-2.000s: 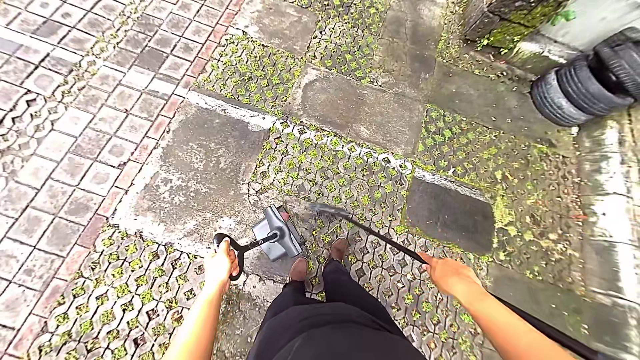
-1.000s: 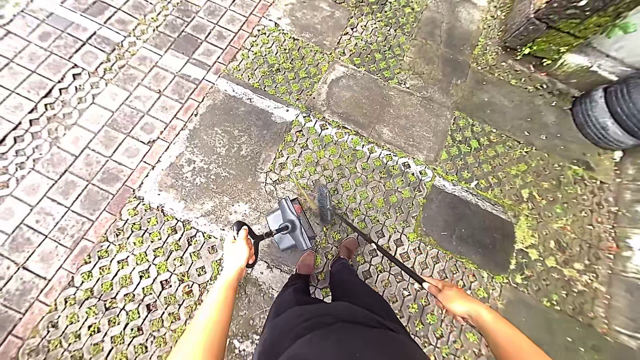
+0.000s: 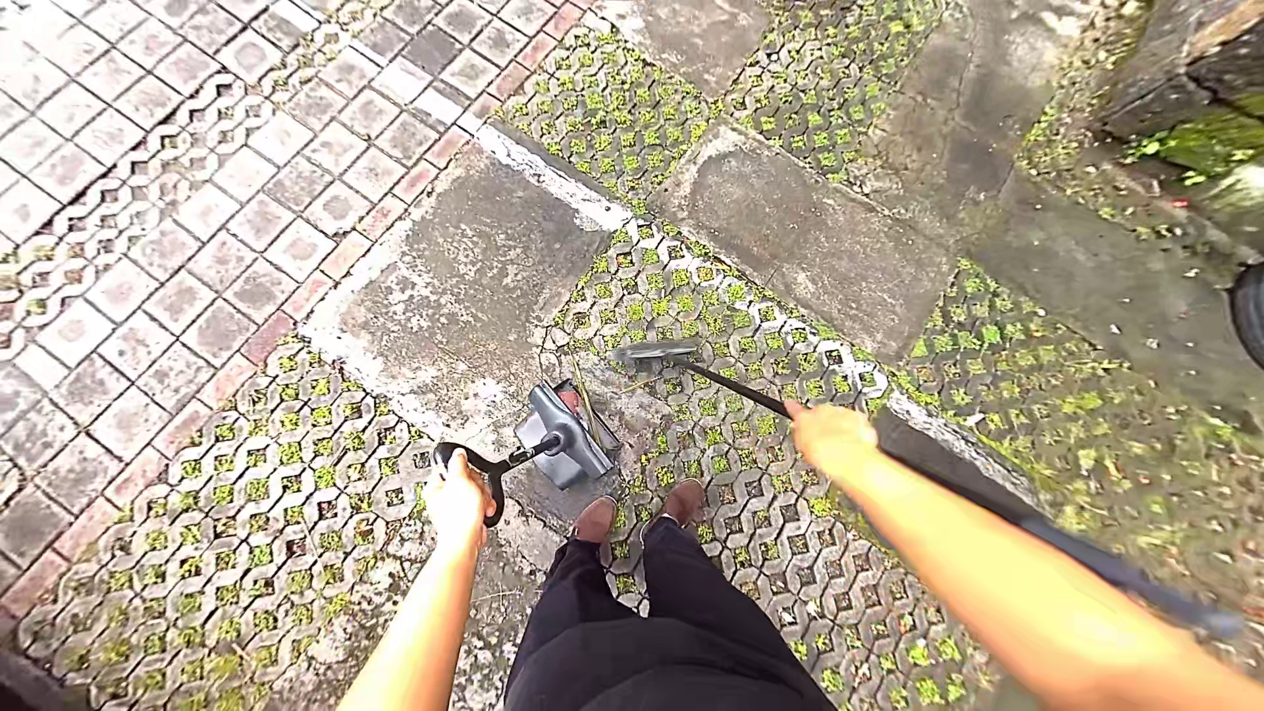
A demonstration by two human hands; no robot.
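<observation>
My left hand (image 3: 460,499) grips the black handle of a long-handled grey dustpan (image 3: 565,434), which rests on the ground just in front of my shoes. A reddish thing and some thin dry stalks (image 3: 591,395) show at the pan's opening. My right hand (image 3: 832,434) is closed around the dark pole of a broom (image 3: 657,351). The broom's grey head lies on the ground beyond the dustpan and a little to its right, apart from it. The pole runs back under my right forearm to the lower right.
Grass-filled paver blocks surround concrete slabs (image 3: 810,242), with a worn white line across them. Square paving tiles (image 3: 222,267) spread at the left. A mossy stone edge (image 3: 1185,79) stands at the upper right, and part of a black tire (image 3: 1249,311) shows at the right edge.
The broom head has moved away from my feet, beyond the dustpan, and has turned. My right hand has moved forward with the pole. Stalks now show at the dustpan's opening.
</observation>
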